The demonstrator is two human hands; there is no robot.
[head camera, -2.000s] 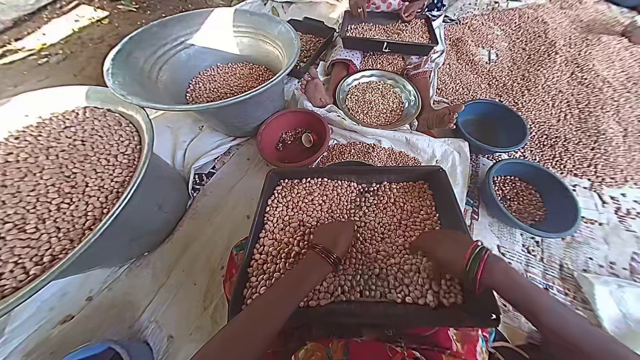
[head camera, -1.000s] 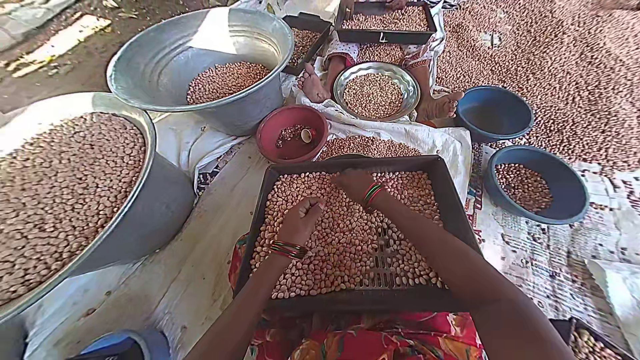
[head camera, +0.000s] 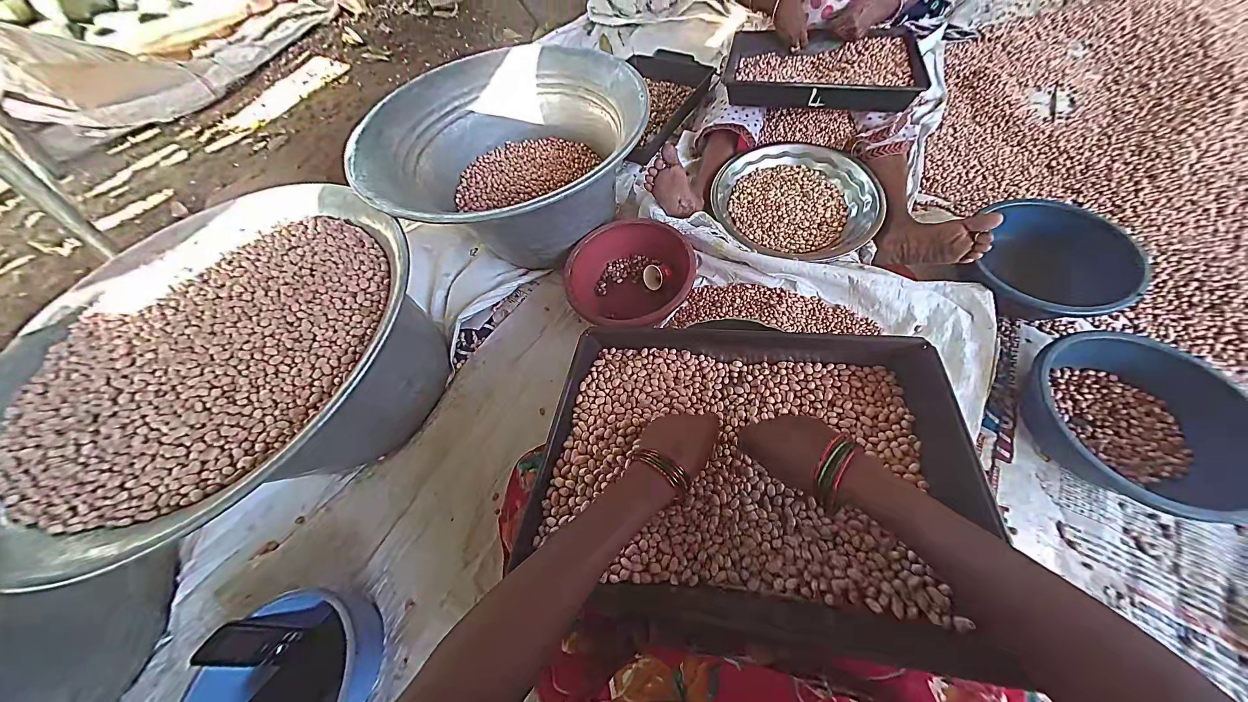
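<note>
A black rectangular tray (head camera: 951,429) rests on my lap, spread with pinkish-brown nuts or seeds (head camera: 760,546). My left hand (head camera: 681,444), with bangles at the wrist, presses into them left of the tray's middle. Close to its right, my right hand (head camera: 788,450) also touches the pile, its wrist ringed with red and green bangles. The fingers of both hands are bent down and largely hidden, so any piece held in them cannot be made out. Just beyond the tray stands a red bowl (head camera: 624,304) holding some dark pieces and a small cup (head camera: 655,277).
Two large metal basins (head camera: 414,351) (head camera: 497,93) with nuts stand left. Across from me a person (head camera: 936,239) sits with another black tray (head camera: 829,96) and a metal bowl (head camera: 788,200). Two blue bowls (head camera: 1063,258) (head camera: 1136,424) are at right, a blue container (head camera: 366,643) at lower left.
My right hand has come back from the tray's far side toward me and to the right. The nuts cover the slotted patch of tray floor that showed before. The other person's hands are in view again.
</note>
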